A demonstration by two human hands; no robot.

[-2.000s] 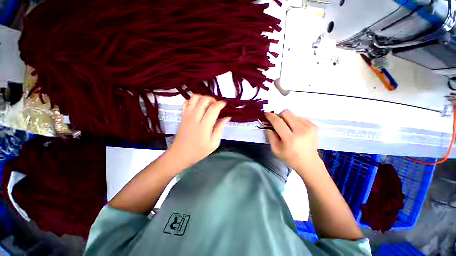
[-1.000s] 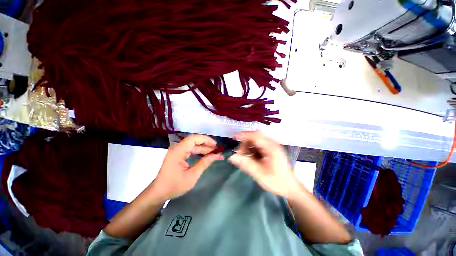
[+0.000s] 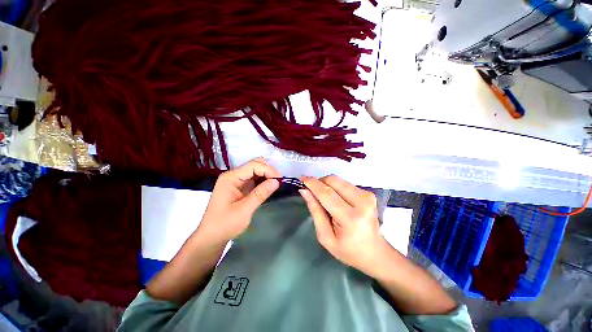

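Observation:
My left hand (image 3: 241, 198) pinches the end of a narrow dark fabric strip (image 3: 283, 179) between thumb and fingertips, just off the table's front edge above my lap. My right hand (image 3: 341, 211) has its fingertips closed at the strip's other side, with a thin dark and shiny sliver, perhaps a small pointed tool, between them. The fingers hide most of the sliver and the strip. The large maroon bundle of strips (image 3: 195, 71) lies on the table at upper left, its loose ends pointing right.
A sewing machine (image 3: 513, 32) stands at upper right, with an orange-handled tool (image 3: 503, 97) by its needle. A blue crate (image 3: 545, 253) holds a maroon bunch (image 3: 500, 259) at lower right. A dark red pile (image 3: 78, 253) lies at lower left beside a white sheet (image 3: 170, 220).
Both hands have moved from the strips at the table edge down toward my lap. Since a second ago the fingertips have come closer together, with the dark strip between them.

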